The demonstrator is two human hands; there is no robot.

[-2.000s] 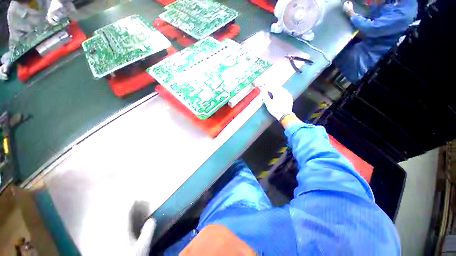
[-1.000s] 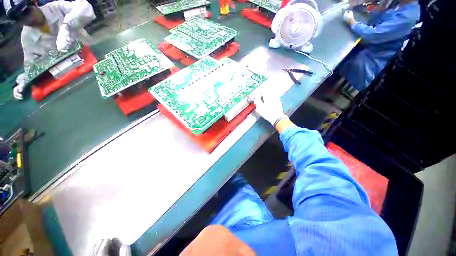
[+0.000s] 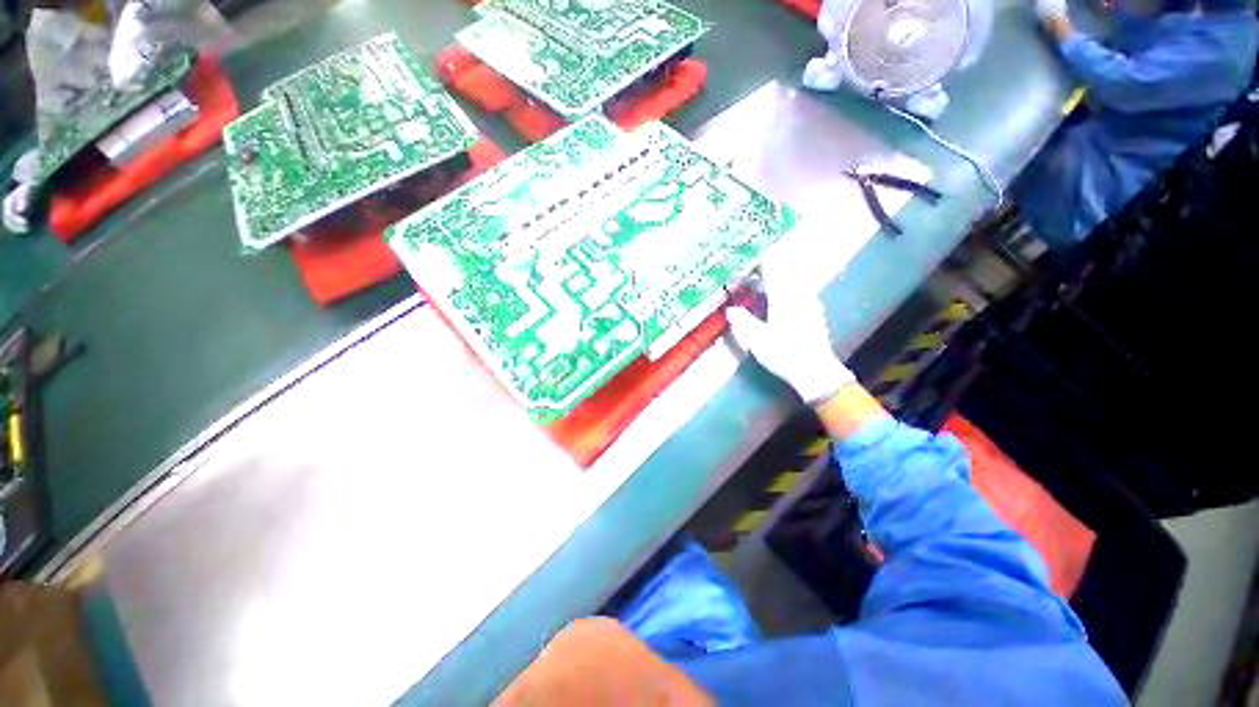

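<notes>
A green circuit board (image 3: 594, 263) lies solder side up on a red foam pad (image 3: 594, 439) in front of me, its silver heatsink (image 3: 686, 326) showing under the near edge. My right hand (image 3: 798, 336), in a white glove, is at the board's right edge, with the fingers by the heatsink end and pad. A small dark spot shows at the fingertips; whether they grip anything is unclear. My left hand is out of the picture. Side cutters (image 3: 891, 187) lie with handles spread on the metal plate, beyond my right hand.
More boards (image 3: 352, 138) (image 3: 583, 49) rest on red pads on the green line. A white fan (image 3: 904, 44) with a cable stands beyond. Workers are at far left and top right. A carton (image 3: 44, 642) and dark pallet (image 3: 21, 449) are left; a black bin (image 3: 1135, 587) with red pads is right.
My left hand, earlier at the lower left edge, has left the picture. The view has shifted, and the near board looks larger. My right hand remains by the board's right edge.
</notes>
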